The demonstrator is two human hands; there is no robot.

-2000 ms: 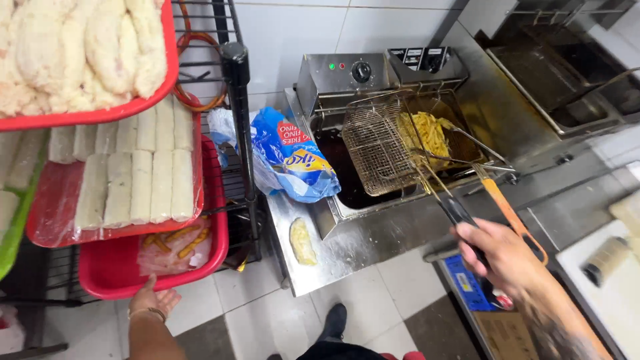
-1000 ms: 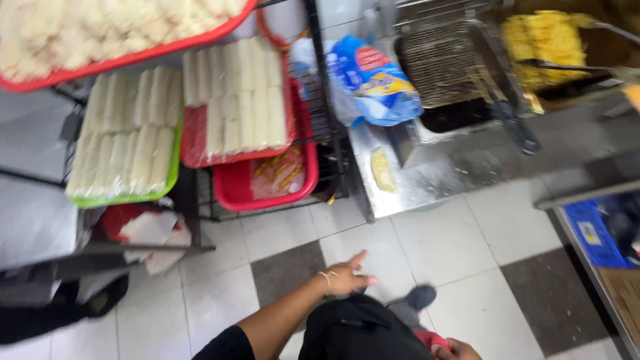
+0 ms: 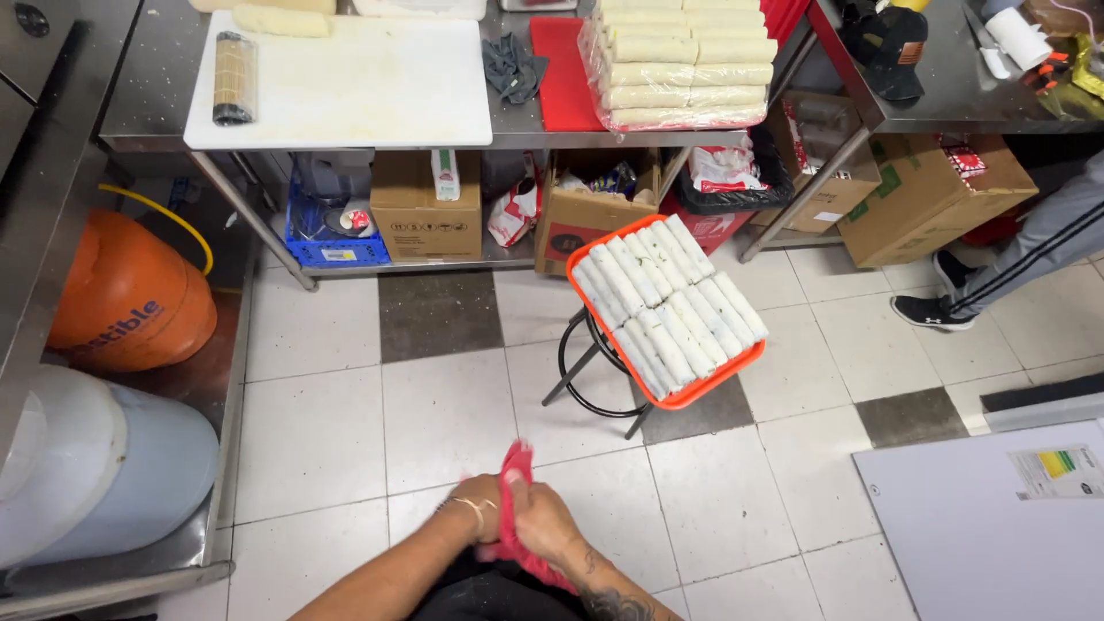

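Observation:
My right hand [image 3: 542,522] grips a red cloth [image 3: 520,483] in front of my body. Pressed against the same cloth from the left is my left hand [image 3: 479,504], blurred, its fingers mostly hidden. Beyond them, an orange tray [image 3: 679,402] filled with rows of pale rolls [image 3: 660,297] rests on a black stool [image 3: 580,392]. On the steel table are a white cutting board [image 3: 379,86] with a bamboo rolling mat [image 3: 235,79] and one pale roll [image 3: 280,21], a dark crumpled cloth [image 3: 515,69], and stacked rolls under plastic film [image 3: 686,73].
An orange gas cylinder [image 3: 138,293] and a large plastic drum [image 3: 112,466] stand at the left. Cardboard boxes [image 3: 426,216] and a lined bin [image 3: 733,185] sit under the tables. At the right are a person's leg and shoe [image 3: 936,310] and a pale flat panel [image 3: 992,517].
The view has swung from the fryer and tray rack to the tables. My right hand has let go of the fryer basket handle. Both hands are now together at the red cloth.

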